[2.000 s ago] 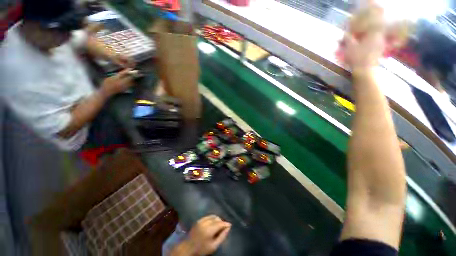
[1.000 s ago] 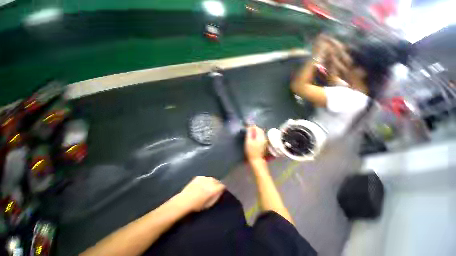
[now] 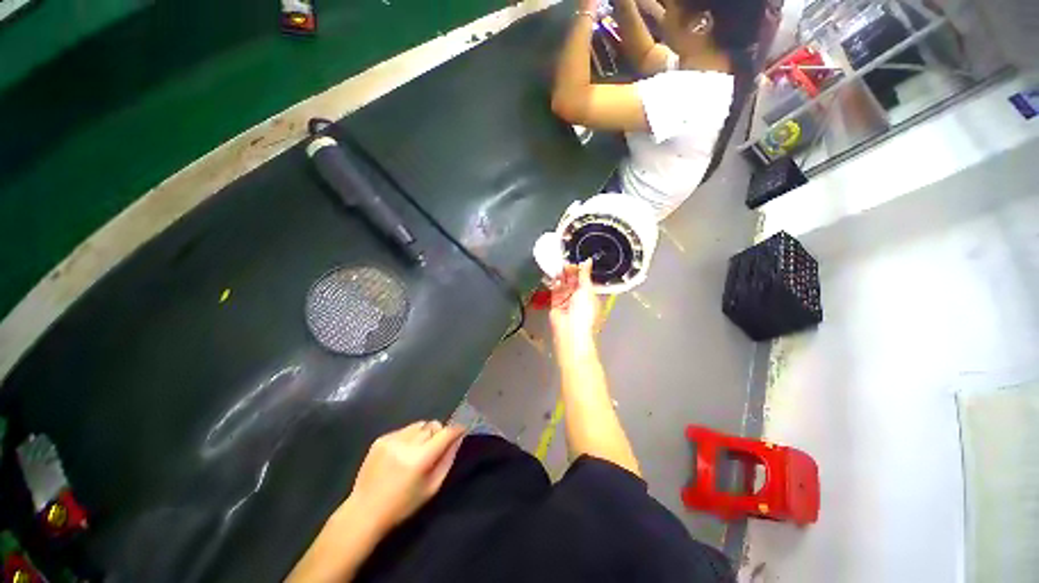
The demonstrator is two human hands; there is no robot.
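Observation:
A white ring-shaped fan point(image 3: 636, 222) with a dark round centre is at the bench's right edge. My right hand point(image 3: 575, 305) reaches up to it, fingertips at the lower left of its front; whether they grip it is unclear. My left hand point(image 3: 408, 465) is curled near the front bench edge by my dark shirt, with nothing visible in it. A dark electric screwdriver point(image 3: 362, 199) lies on the bench, its bit towards the fan. A round grey speckled screw dish point(image 3: 357, 310) lies flat below it.
Part-assembled electronic units point(image 3: 59, 512) are at the lower left edge. One unit point(image 3: 299, 16) is on the green belt point(image 3: 148, 85). A yellow scrap point(image 3: 225, 295) lies on the bench. A person point(image 3: 684, 120) works beyond the fan. A red stool point(image 3: 752, 476) and black crates point(image 3: 772, 287) stand right.
The view has swung right from the pile of units to the screwdriver and fan. My right arm has come down from over the belt to the fan. My left hand stays curled near my body.

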